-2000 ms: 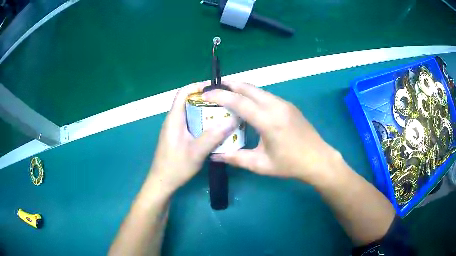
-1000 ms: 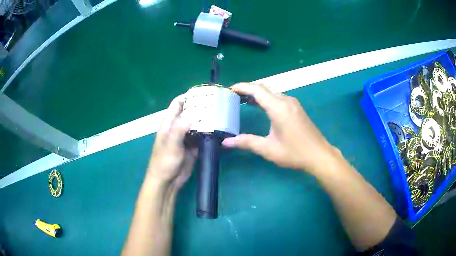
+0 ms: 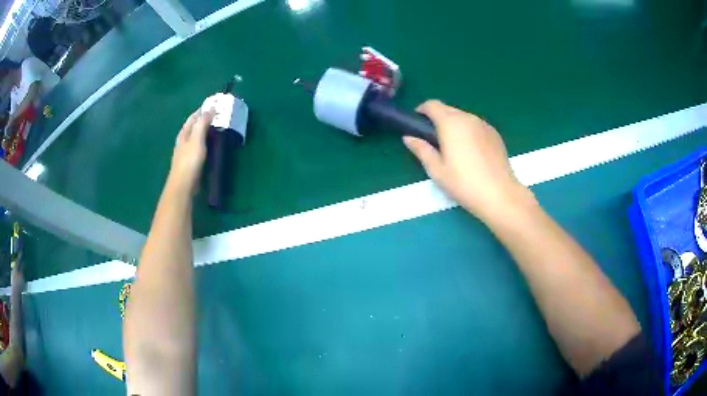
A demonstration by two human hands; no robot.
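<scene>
My left hand (image 3: 191, 147) is on a microphone body (image 3: 236, 117) with a white and grey speaker section, over the green belt at the left. Its black handle points toward me and its thin neck points away. My right hand (image 3: 465, 151) grips the black handle of a second microphone (image 3: 339, 100), whose grey speaker section points left. A small red and white item (image 3: 380, 71) lies just behind this second microphone; I cannot tell what it is.
A pale metal rail (image 3: 310, 229) runs between belt and bench. A blue bin (image 3: 653, 232) of gold rings is at the right edge. A yellow tool (image 3: 108, 363) and a partly hidden gold ring (image 3: 125, 300) lie beside my left forearm. Other people (image 3: 29, 97) show at the far left.
The first microphone has moved from in front of me over the rail to the belt at the left. My right hand has left it and taken hold of the second microphone's handle.
</scene>
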